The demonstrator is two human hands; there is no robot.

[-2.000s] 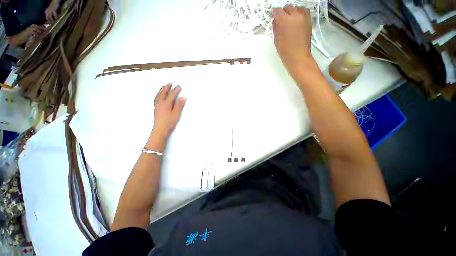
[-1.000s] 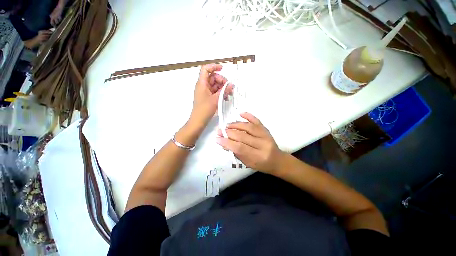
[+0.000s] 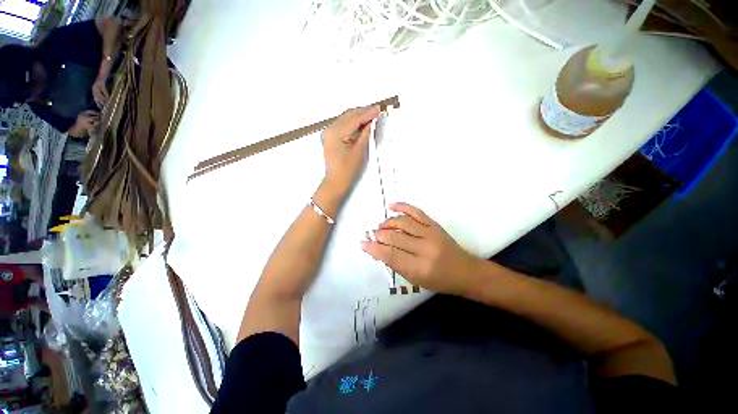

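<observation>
A white panel point(image 3: 324, 275) lies on the table in front of me, hard to tell from the white tabletop, with small brown tabs point(image 3: 405, 289) near its front edge and a brown edge strip point(image 3: 267, 149) along its far side. A white narrow strip point(image 3: 377, 170) runs between my hands along a thin dark line. My left hand point(image 3: 349, 145) pinches its far end beside the brown strip's right end. My right hand point(image 3: 425, 249) is at its near part, fingers bent; its fingertip contact is blurred.
A glue bottle point(image 3: 589, 90) stands at the right. A white strip pile point(image 3: 405, 20) is at the far side. A brown strap bundle point(image 3: 136, 105) and stacked curved panels point(image 3: 150, 323) are at the left. A blue bin point(image 3: 694, 141) is below the right edge. Another person point(image 3: 77, 73) is at upper left.
My right hand came back from the white strip pile with a white strip. The strip was looped between my hands and is now straight along the panel. The camera view has turned.
</observation>
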